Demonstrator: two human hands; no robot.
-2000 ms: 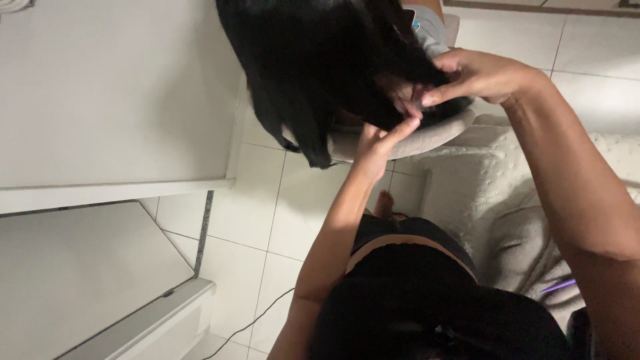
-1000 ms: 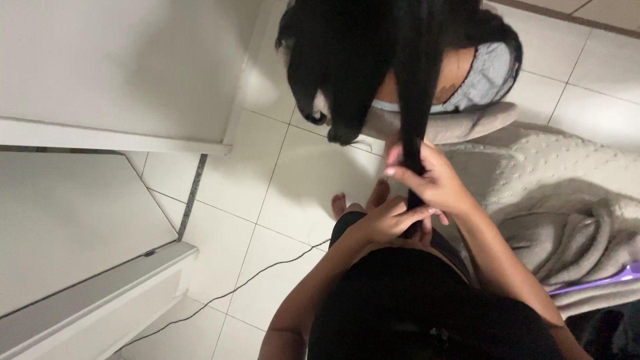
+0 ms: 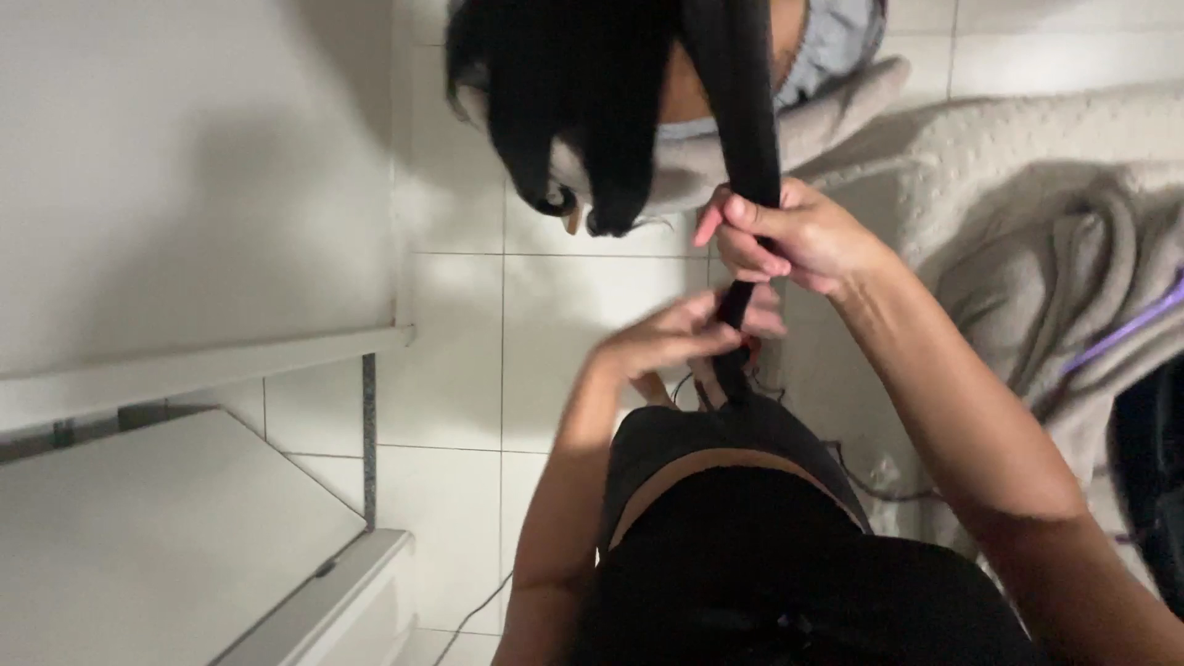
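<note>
A seated person's long black hair (image 3: 573,83) hangs down at the top of the view, with part of a grey top (image 3: 828,46) beside it. One thick lock of hair (image 3: 747,111) stretches down toward my body. My right hand (image 3: 786,231) is closed around this lock at mid-length. Below it, my left hand (image 3: 694,333) is at the lower part of the lock, which passes between its fingers; the hand is slightly blurred. The ends of the lock reach down near my waist.
A padded chair back (image 3: 694,171) is behind the person. To the right lies a cream textured cover (image 3: 1036,139) with a rumpled grey blanket (image 3: 1027,268) and a purple object (image 3: 1124,328). White furniture (image 3: 203,361) stands at left; a thin black cable (image 3: 476,610) crosses the tiled floor.
Two seconds ago both hands were close together near the person's shoulder. They have since come down along a lock of hair, which is now drawn out toward my body.
</note>
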